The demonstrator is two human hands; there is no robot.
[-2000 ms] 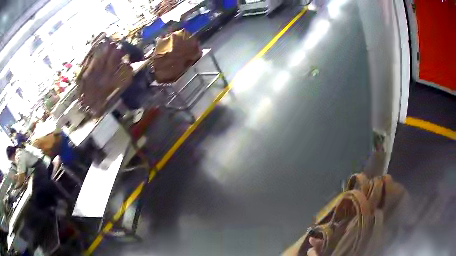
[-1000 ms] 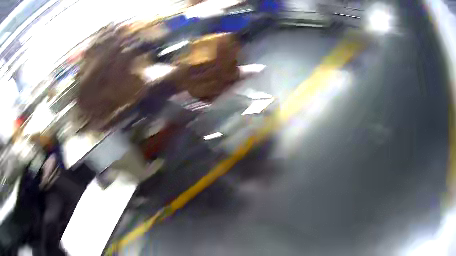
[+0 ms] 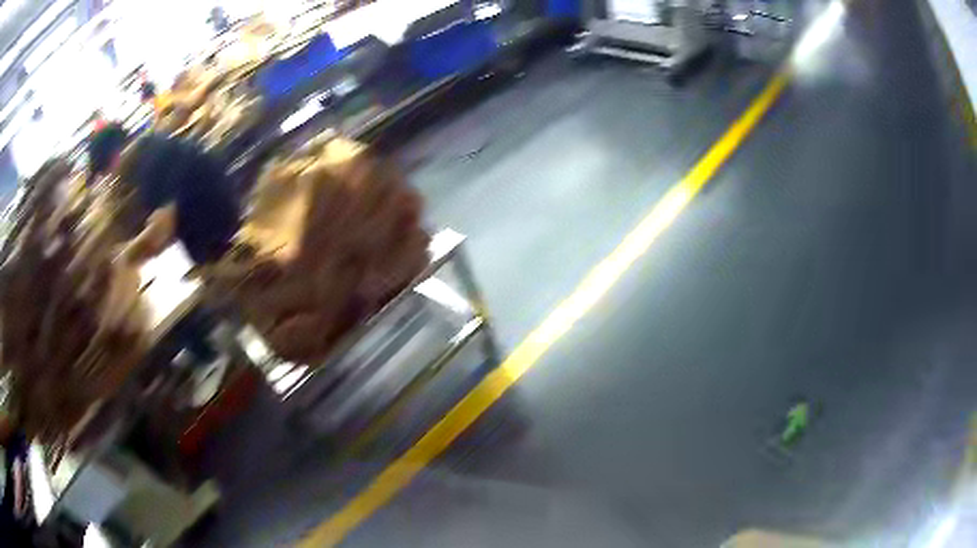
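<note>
Neither of my hands is in view. A small tan edge [image 3: 787, 538], possibly part of a bag bundle, shows at the bottom rim, cut off by the picture's edge. A large brown pile of bag panels [image 3: 343, 252] rests on a white-topped metal table [image 3: 448, 244] left of centre. Another brown pile [image 3: 64, 310] stands at the far left. Both piles are blurred.
A person in a dark shirt [image 3: 188, 193] is behind the piles. A yellow lane line [image 3: 600, 280] crosses the grey floor [image 3: 664, 407] diagonally. A green floor mark [image 3: 794, 424] lies at the right. Blue bins [image 3: 455, 48] and a grey machine base [image 3: 648, 41] stand at the back.
The view has moved forward along the lane, so the brown piles and table look larger and nearer. The tan bundle and fingers seen at lower right two seconds ago are gone, except perhaps the tan edge.
</note>
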